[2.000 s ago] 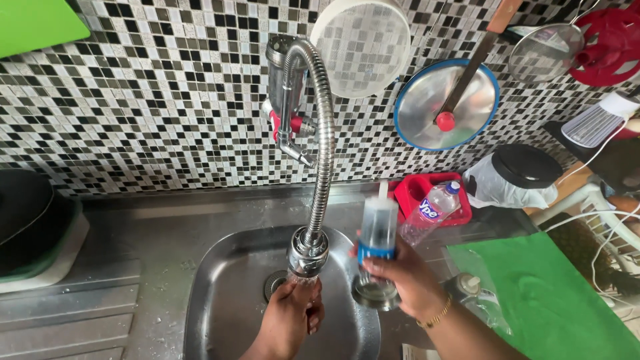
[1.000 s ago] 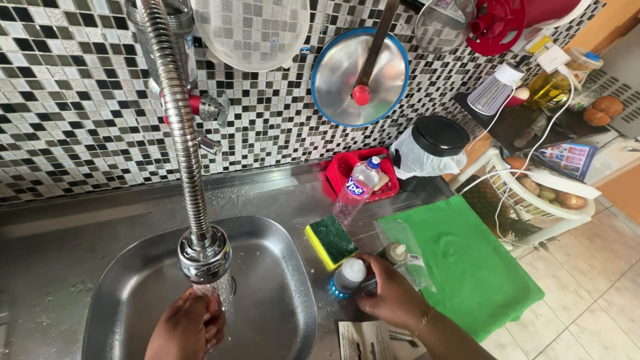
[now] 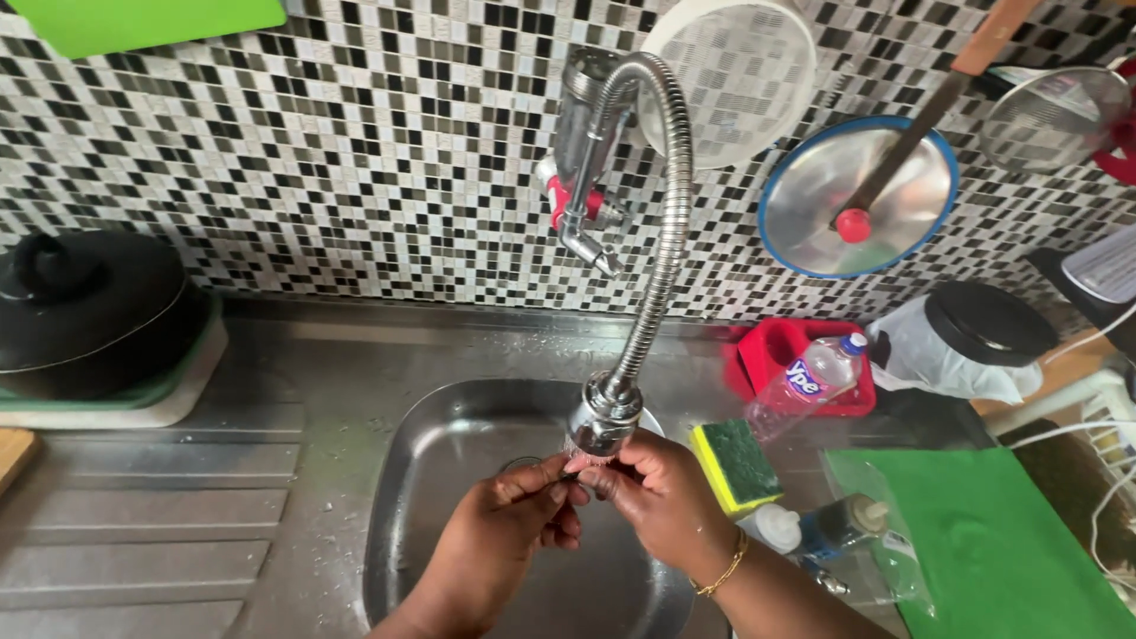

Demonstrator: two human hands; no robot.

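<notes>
Water runs from the chrome spray head point(image 3: 605, 415) of a flexible metal faucet point(image 3: 676, 177) onto my fingertips, over the stainless steel sink point(image 3: 426, 426). My left hand point(image 3: 510, 515) and my right hand point(image 3: 652, 497), which has a gold chain bracelet point(image 3: 723, 568) at the wrist, meet under the stream. Between them they pinch a small dark item point(image 3: 568, 476), too small and covered to name. Right of the sink lie a green and yellow sponge point(image 3: 737, 466), a white-capped bottle point(image 3: 777, 528) and a dark bottle point(image 3: 839, 524) with a pale nozzle.
A Ypê detergent bottle point(image 3: 803, 382) leans at a red plastic holder point(image 3: 768, 342). Beyond are a black-lidded bin point(image 3: 990, 328) and a green sheet point(image 3: 1003, 541). A black lidded pot point(image 3: 84, 311) stands at left. A sieve point(image 3: 728, 80) and a pan lid point(image 3: 905, 204) hang on the tiled wall.
My right hand has left the bottle by the sponge and come to my left hand under the water. Two seconds ago it held a clear and blue bottle over the sink. The view has swung back left.
</notes>
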